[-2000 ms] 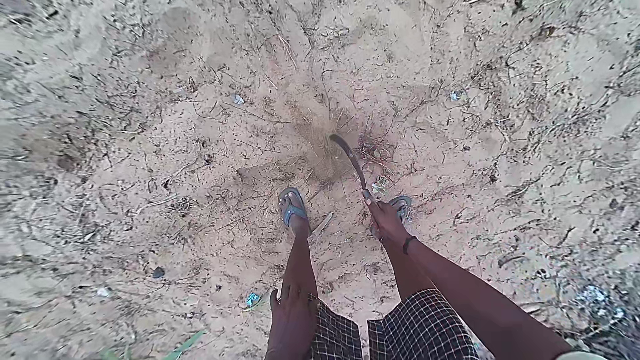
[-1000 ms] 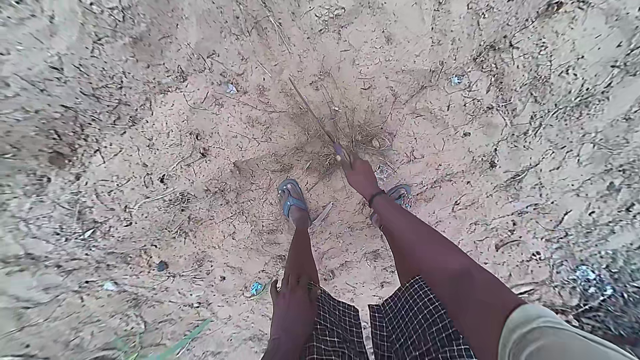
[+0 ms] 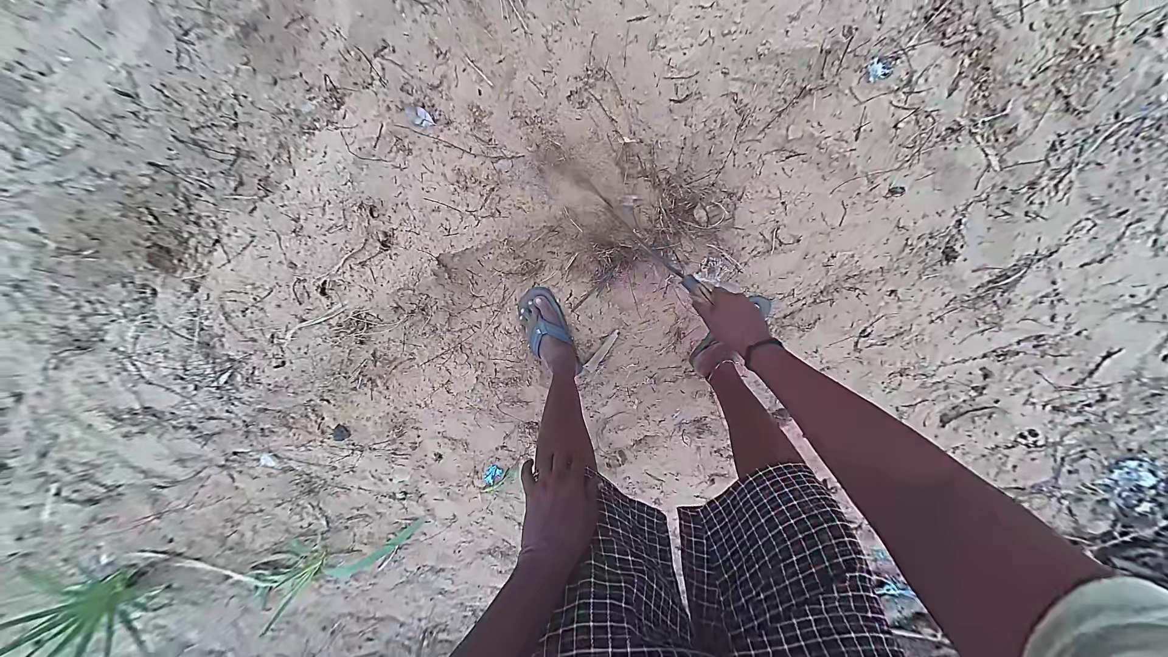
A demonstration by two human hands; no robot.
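Note:
My right hand grips the handle of a long, thin curved blade, which looks like a sickle or machete. The blade points up and left over sandy ground, and its far end is blurred in dust. Under and beside the blade lies a tuft of dry grass and roots. My left hand rests on my left knee, at the hem of the checked shorts, holding nothing that shows. The fingers point forward and look slightly spread.
My left foot in a blue flip-flop stands just left of the dry tuft; my right foot is partly behind my right hand. Green spiky leaves grow at the lower left. Twigs and scraps of litter are scattered over the sand.
My right hand has swung the blade about over the dry tuft; its angle differs in each frame. My left hand has stayed at my left knee.

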